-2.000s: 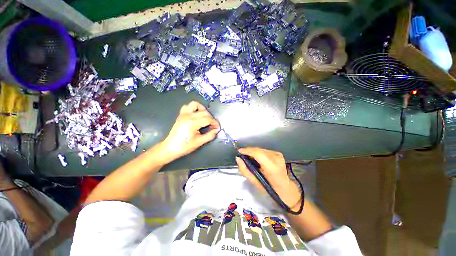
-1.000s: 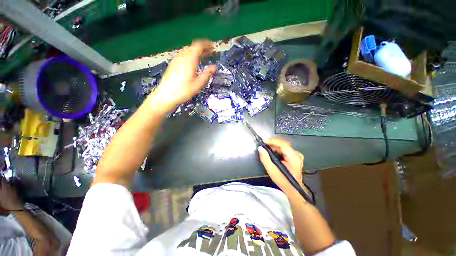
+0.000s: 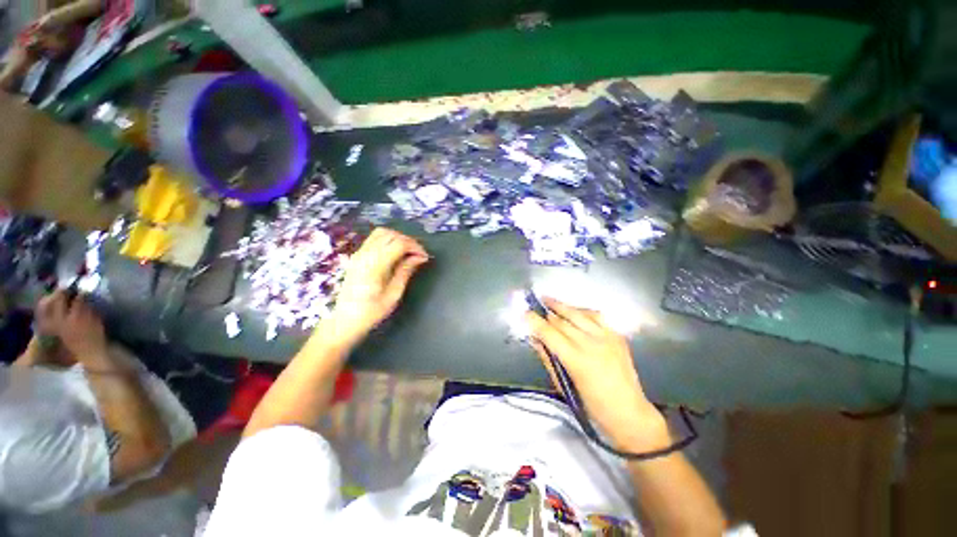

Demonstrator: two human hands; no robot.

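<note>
My left hand (image 3: 380,275) is at the right edge of the loose heap of narrow white pieces (image 3: 289,267), its fingers bent together; whether it holds a small piece cannot be seen. My right hand (image 3: 593,362) is closed around the black soldering iron (image 3: 564,380), which points up and left over the bright spot on the bench. Its tip is hard to make out. A small pale piece (image 3: 517,318) lies beside the tip. The large heap of grey and silver boards (image 3: 477,173) lies beyond both hands.
A brown tape roll (image 3: 740,196) stands right of the boards, beside a sheet with silvery specks (image 3: 724,288). A dark wire grille (image 3: 855,241) and carton (image 3: 897,173) are far right. A purple-rimmed fan (image 3: 250,136) and yellow item (image 3: 157,215) are left. Another person's hands (image 3: 73,320) show at far left.
My left hand has come down from over the board heap to the white-piece heap. My right hand still holds the iron, its tip now away from the boards. The camera view has shifted.
</note>
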